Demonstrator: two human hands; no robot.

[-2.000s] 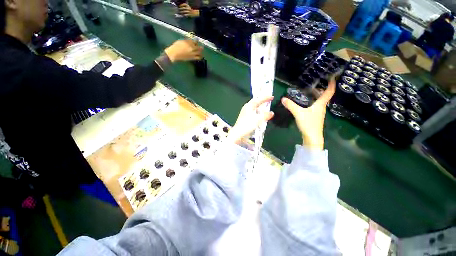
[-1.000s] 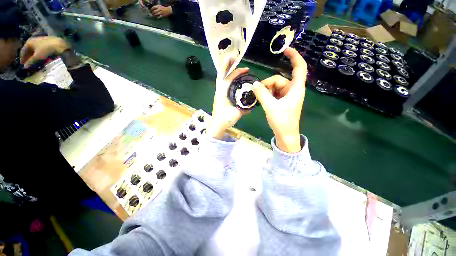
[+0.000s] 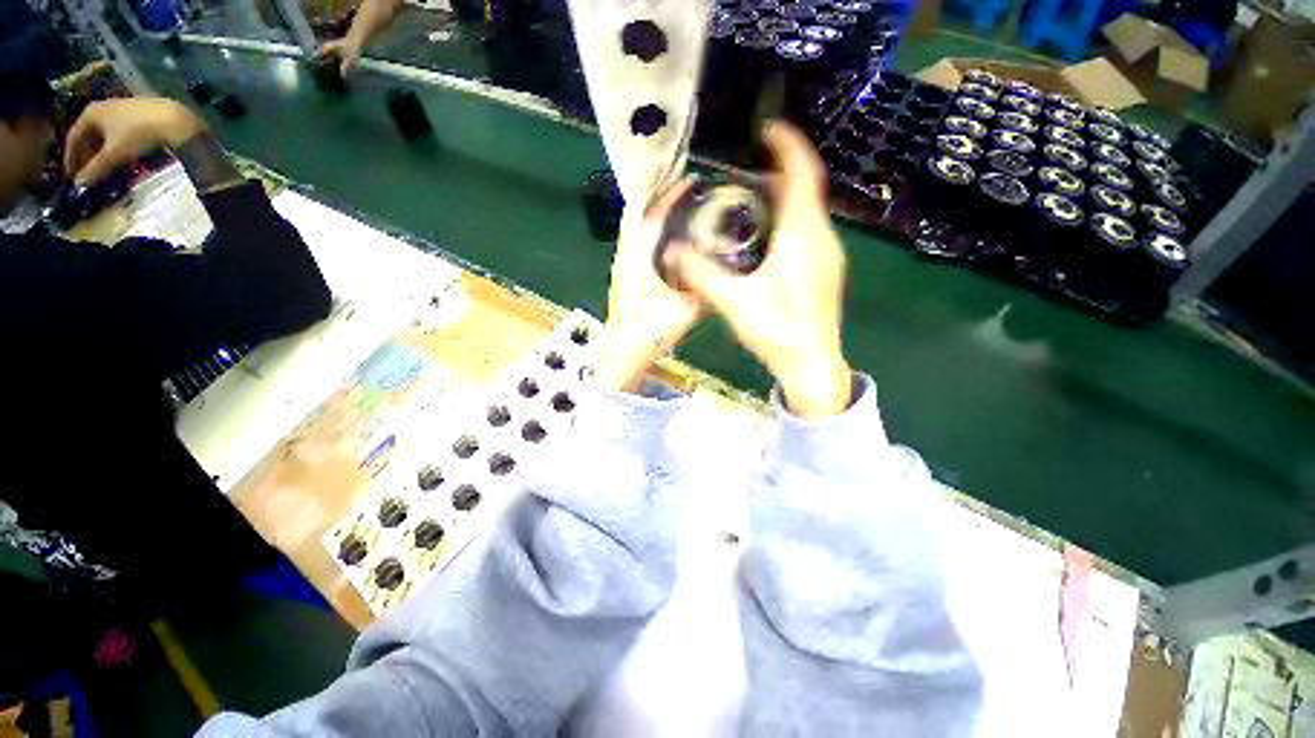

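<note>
A black cylindrical housing [image 3: 713,228] with a pale ring at its open end faces me between my hands; it is blurred. My left hand [image 3: 643,297] holds it from the left and also holds an upright off-white perforated strip [image 3: 666,87] with dark-looking holes. My right hand [image 3: 786,281] is around the housing's right side, thumb low at the front and a blurred fingertip above. I cannot make out a separate ring in the right fingers. A second perforated tray [image 3: 482,444] lies flat on the bench at left.
A green belt [image 3: 995,389] crosses behind my hands, with loose black housings [image 3: 408,113] on it. Rows of pale-topped housings [image 3: 1060,180] stand at right. A coworker [image 3: 159,332] in black is at left; another hand [image 3: 346,51] reaches in. A metal upright [image 3: 1255,588] stands at lower right.
My right hand has moved from pinching a pale ring above the housing to closing around the housing. Another hand has come to the belt at upper left.
</note>
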